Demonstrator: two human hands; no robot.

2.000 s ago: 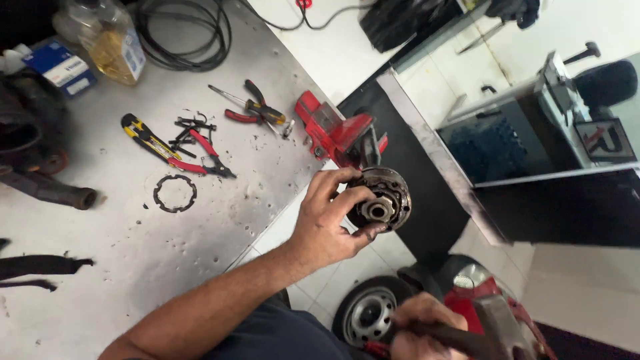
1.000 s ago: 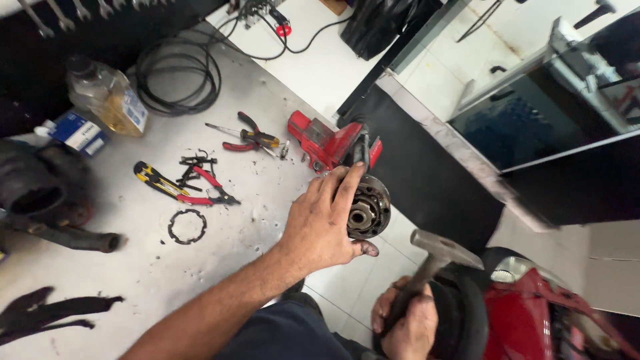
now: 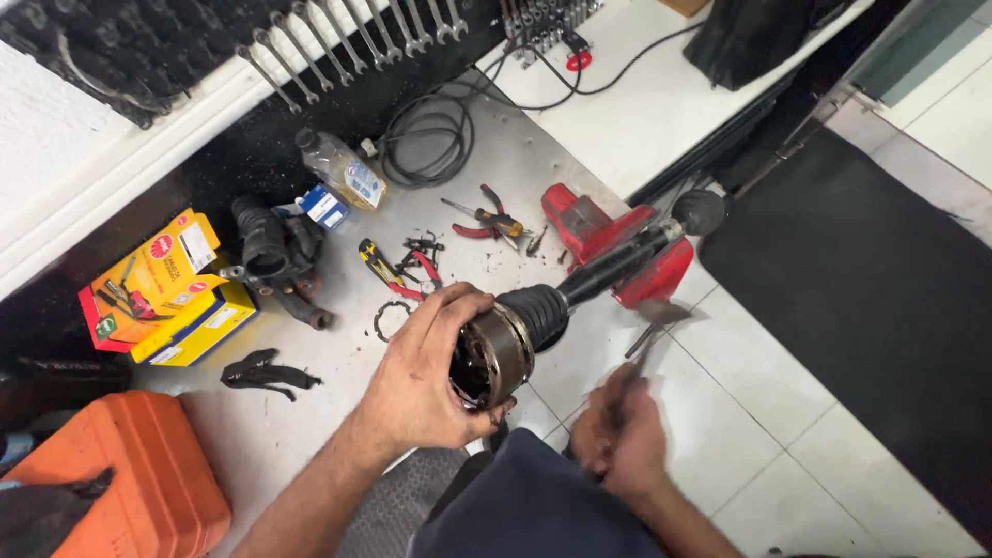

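My left hand (image 3: 434, 372) grips the greasy metal CV joint housing (image 3: 505, 353) at the near end of a drive axle. A ribbed black rubber boot (image 3: 535, 314) adjoins the housing, and the dark axle shaft (image 3: 612, 267) runs up to the right across a red bench vise (image 3: 593, 225). At the shaft's far end is another dark boot (image 3: 699, 211). My right hand (image 3: 624, 434) is closed around the handle of a hammer, whose blurred head (image 3: 663, 312) is beside the vise, apart from the axle.
On the metal workbench (image 3: 271, 434) lie red-handled pliers (image 3: 488, 225), yellow-black pliers (image 3: 380, 263), a metal ring (image 3: 391, 319) and a black rag-like piece (image 3: 267, 373). A bottle (image 3: 341, 167), coiled cable (image 3: 430, 143), yellow boxes (image 3: 167, 287) and an orange case (image 3: 128, 473) stand farther left.
The view has swung left, bringing in the boxes and orange case. The joint is now seen from its side, with the boot and shaft visible. The hammer has moved closer to the vise.
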